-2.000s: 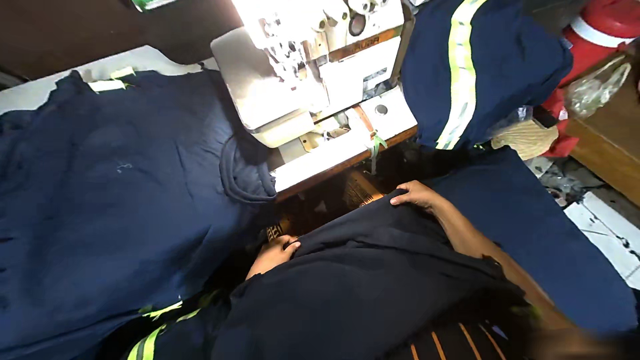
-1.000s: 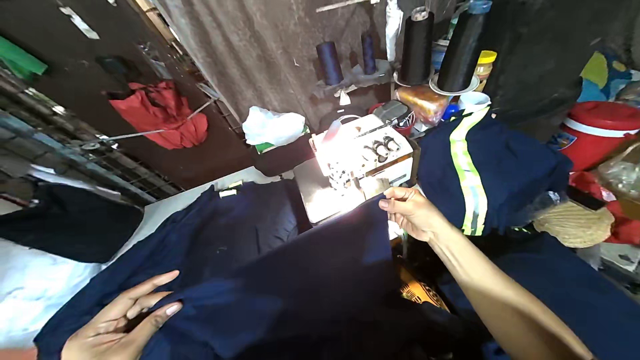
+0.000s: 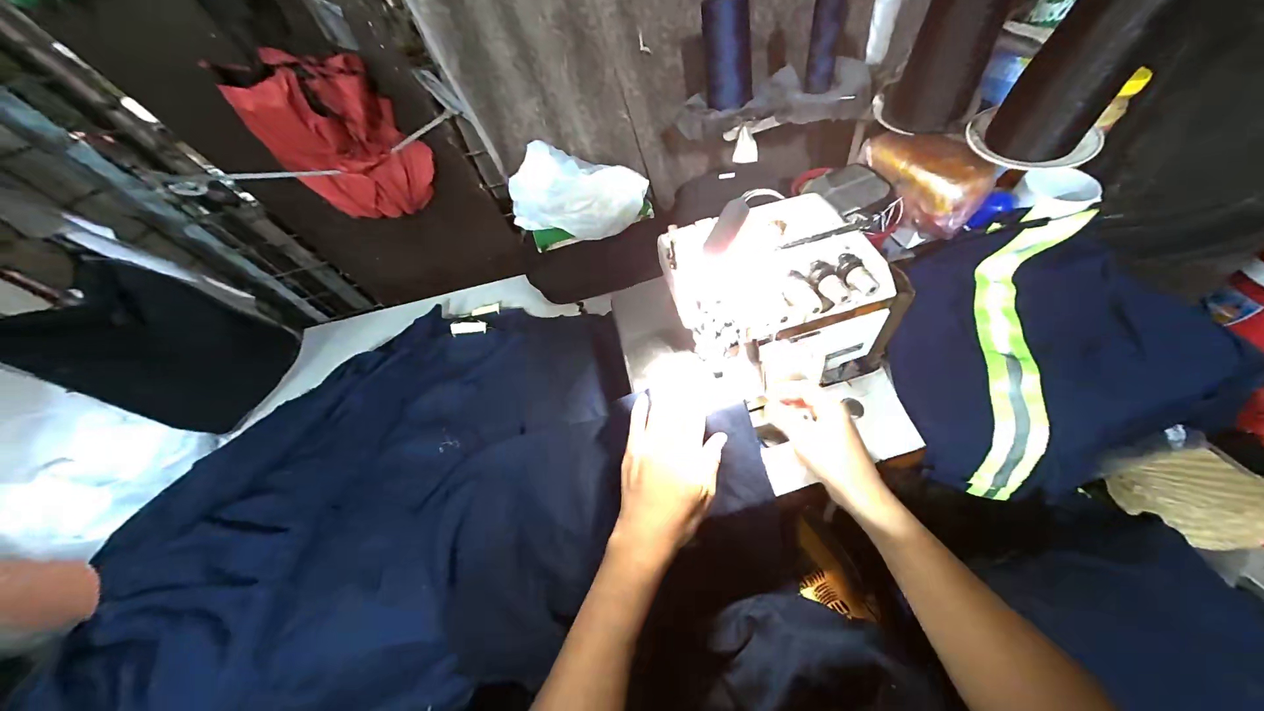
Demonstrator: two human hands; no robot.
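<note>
A white overlock-type sewing machine [image 3: 780,267] stands at the centre, its needle area washed out by bright light. My left hand [image 3: 671,464] lies flat, fingers forward, on a dark navy fabric piece [image 3: 741,474] just in front of the presser foot. To the right of the needle area is my right hand [image 3: 815,430], its fingers bent near the fabric's right edge; glare hides whether they pinch anything. A large navy garment [image 3: 395,494] spreads over the table to the left of my left hand.
Navy cloth with a reflective strip [image 3: 1007,365] is piled right of the machine. Thread cones [image 3: 1062,79] stand behind. A white plastic bag [image 3: 578,193] sits behind left, near a hanging red cloth [image 3: 341,138]. Another person's arm [image 3: 44,592] shows at the left edge.
Both hands have come to the machine's front; one second ago they were wide apart, holding up the navy fabric. That fabric now lies at the needle area under my left hand.
</note>
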